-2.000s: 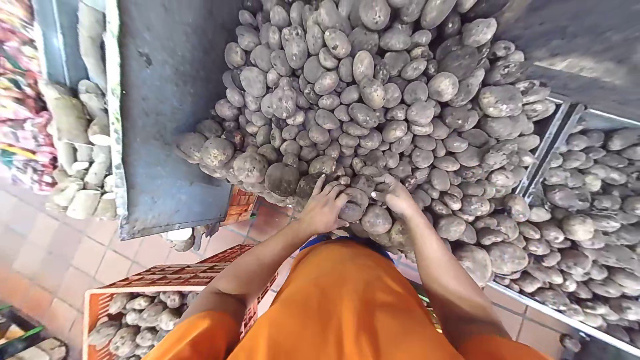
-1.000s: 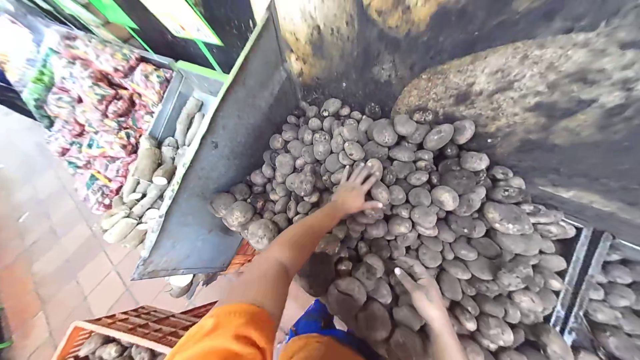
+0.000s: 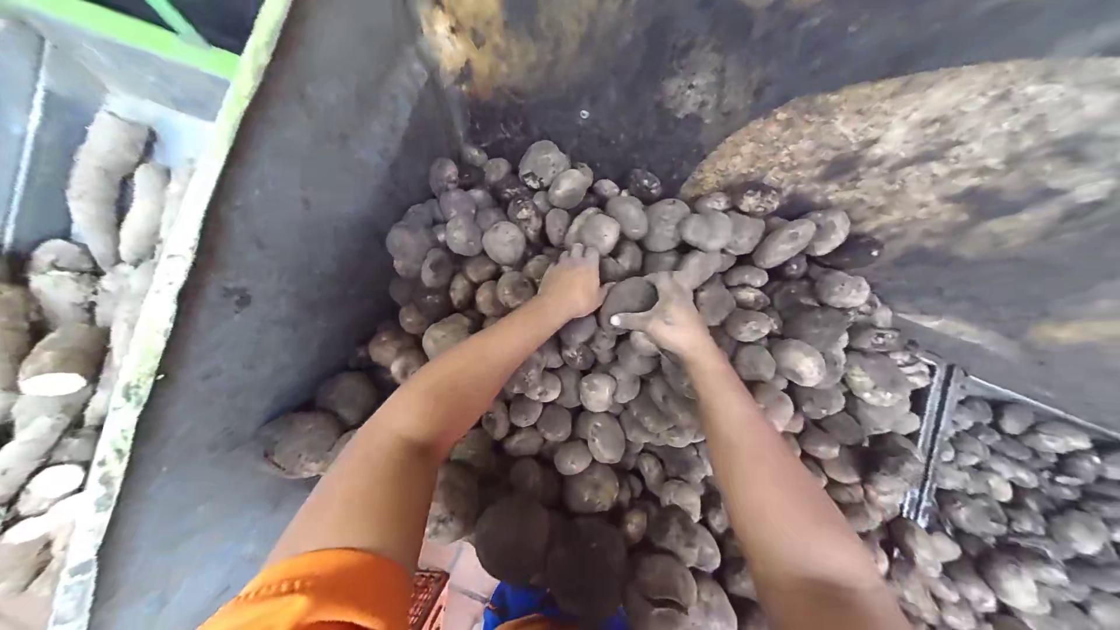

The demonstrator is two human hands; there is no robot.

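Observation:
A large heap of soil-covered potatoes (image 3: 604,437) fills the bin below and around both hands. Toward the heap's upper part, my left hand (image 3: 573,282) lies on potatoes, its fingers bent over them and partly out of sight. Close beside it on the right, my right hand (image 3: 669,311) is around a larger dark potato (image 3: 628,299), thumb across its near side. The two hands nearly meet. Whether my left fingers grip a potato cannot be made out.
The bin's grey metal side wall (image 3: 254,262) rises on the left, with pale cassava-like roots (image 3: 66,359) beyond it. A stained back wall (image 3: 945,175) stands behind the heap. A metal divider (image 3: 934,442) separates more potatoes (image 3: 1032,516) at right. Part of an orange crate (image 3: 427,595) shows below.
Both hands have moved farther up the heap from its near edge. My right hand, open over the near potatoes one second ago, is now around a larger one. The view has shifted strongly.

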